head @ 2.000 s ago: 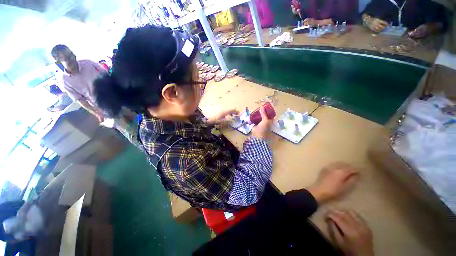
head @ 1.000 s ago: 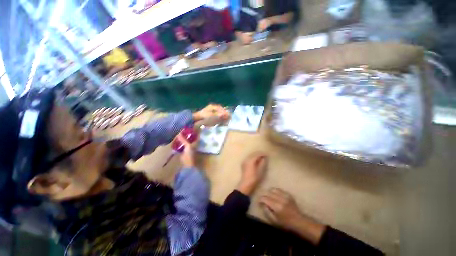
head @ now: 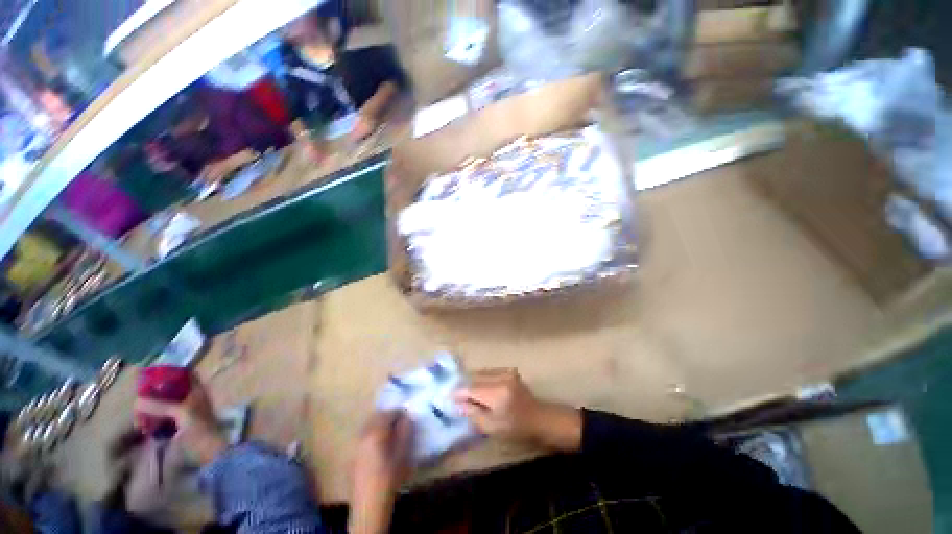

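Note:
A square white plate (head: 426,394) with several small dark parts on it lies between my hands near the bench's front edge, slightly blurred. My left hand (head: 380,459) holds its left side. My right hand (head: 505,405) grips its right edge, fingers closed on it. The open brown parts carton (head: 506,302) stands beyond the plate, with a bright white liner (head: 501,235) and glittering small parts inside.
A neighbour's hand at the left holds a red-pink driver (head: 164,388). Round pieces (head: 65,409) lie at far left. The green belt (head: 251,250) runs behind; people work beyond it. A side carton (head: 835,198) with white bags stands at right.
The view has swung right, so the carton is now ahead and the neighbour at the left edge. My hands, empty before, have taken hold of a white plate.

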